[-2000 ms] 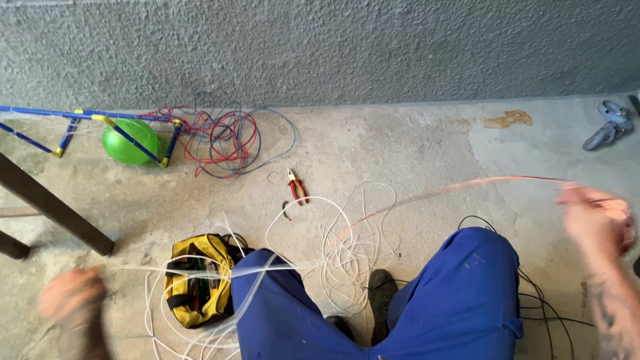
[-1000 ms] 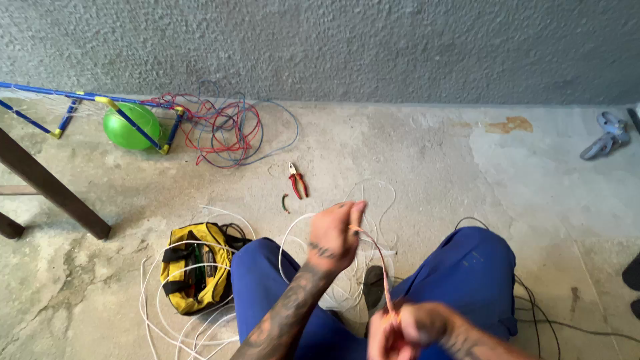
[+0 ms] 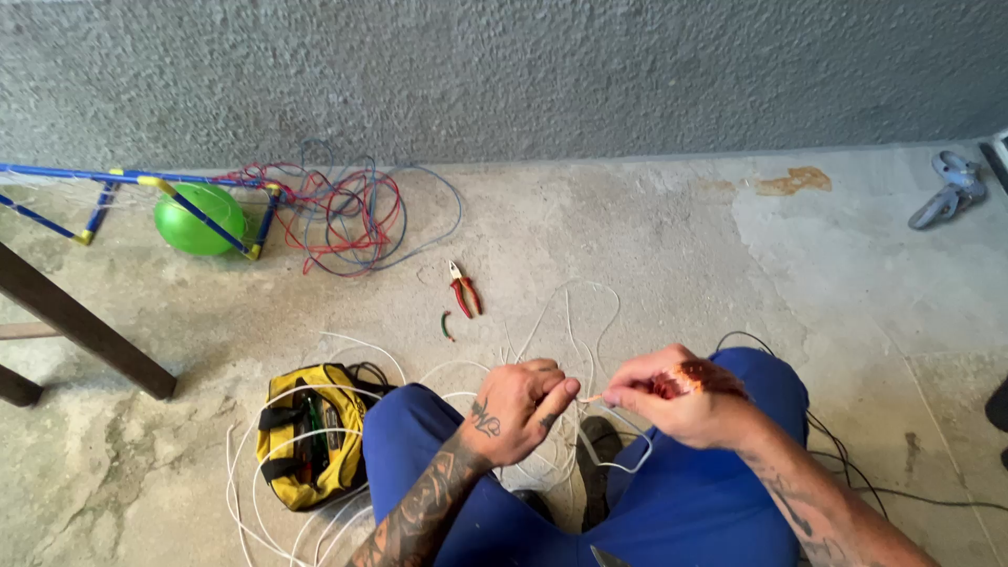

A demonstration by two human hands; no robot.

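My left hand [image 3: 524, 409] is closed on the white cable [image 3: 630, 468], its thumb pressed on the forefinger between my knees. Just to its right, my right hand [image 3: 677, 398] holds a bundle of bare copper wire [image 3: 693, 379] in its palm and pinches a thin copper end between thumb and forefinger. That end runs toward my left fingertips; whether it joins the cable there cannot be told. A loop of the white cable hangs below both hands. Combination pliers with red handles [image 3: 466, 297] lie on the floor ahead, beside a short green wire piece [image 3: 446, 325].
A yellow tool bag [image 3: 303, 492] stands by my left knee, with white cable loops over it. Tangled red and blue wires [image 3: 346, 220] lie near the wall, beside a green balloon [image 3: 197, 220] and a blue tube frame [image 3: 211, 219]. Wooden legs [image 3: 87, 331] are left, grey sandals [image 3: 949, 193] far right.
My hands were far apart two seconds ago, with a copper strand stretched from the right one. They are now close together between my knees, and the long strand no longer shows stretched out.
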